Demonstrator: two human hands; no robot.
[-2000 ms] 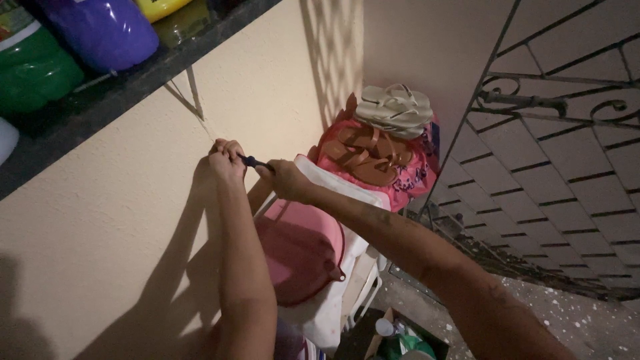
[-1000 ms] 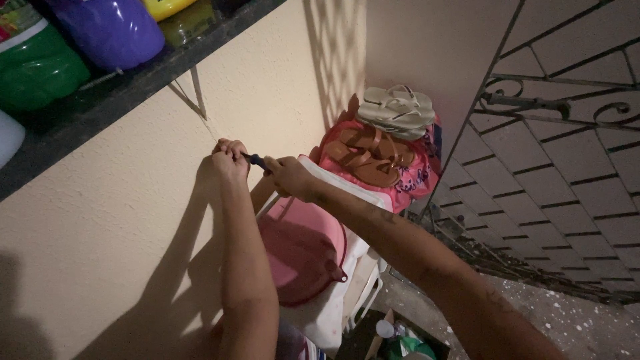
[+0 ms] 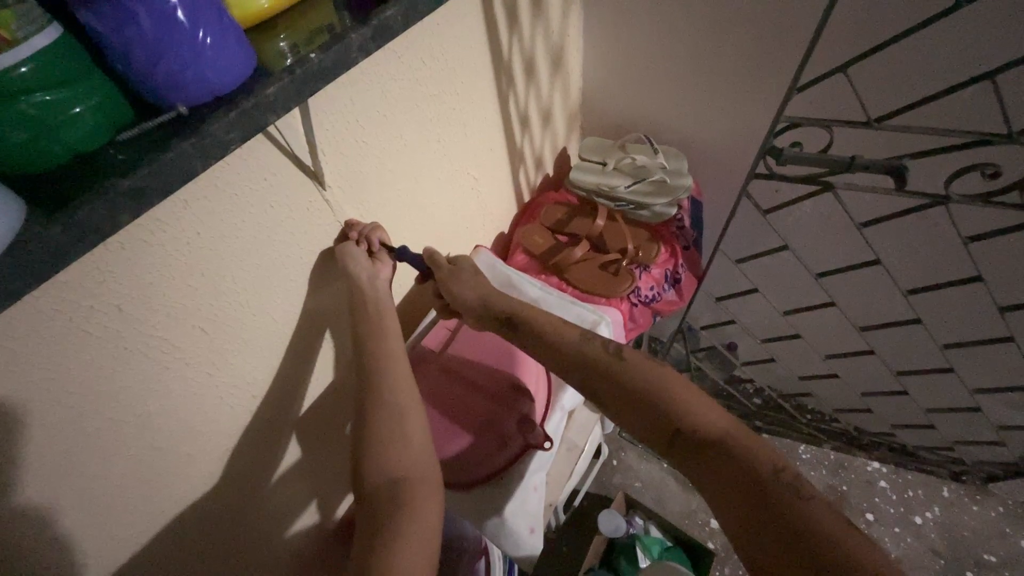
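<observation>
My right hand [image 3: 460, 286] is closed around the dark blue handle of a screwdriver [image 3: 412, 259], whose shaft points left toward the wall. Against the cream wall [image 3: 200, 320], my left hand [image 3: 366, 246] is curled around the shaft's far end; what its fingers pinch there, and the tip, are hidden. Just above the left hand, a thin metal shelf bracket [image 3: 310, 148] runs down the wall from a dark stone shelf [image 3: 160, 164].
Bottles, one purple [image 3: 172, 48], and a loose screw [image 3: 152, 124] sit on the shelf. Below my hands is a pink basin [image 3: 472, 400] on white cloth. Brown sandals [image 3: 600, 272] and pale flip-flops [image 3: 632, 176] lie on a pink bag. A metal gate [image 3: 880, 168] stands right.
</observation>
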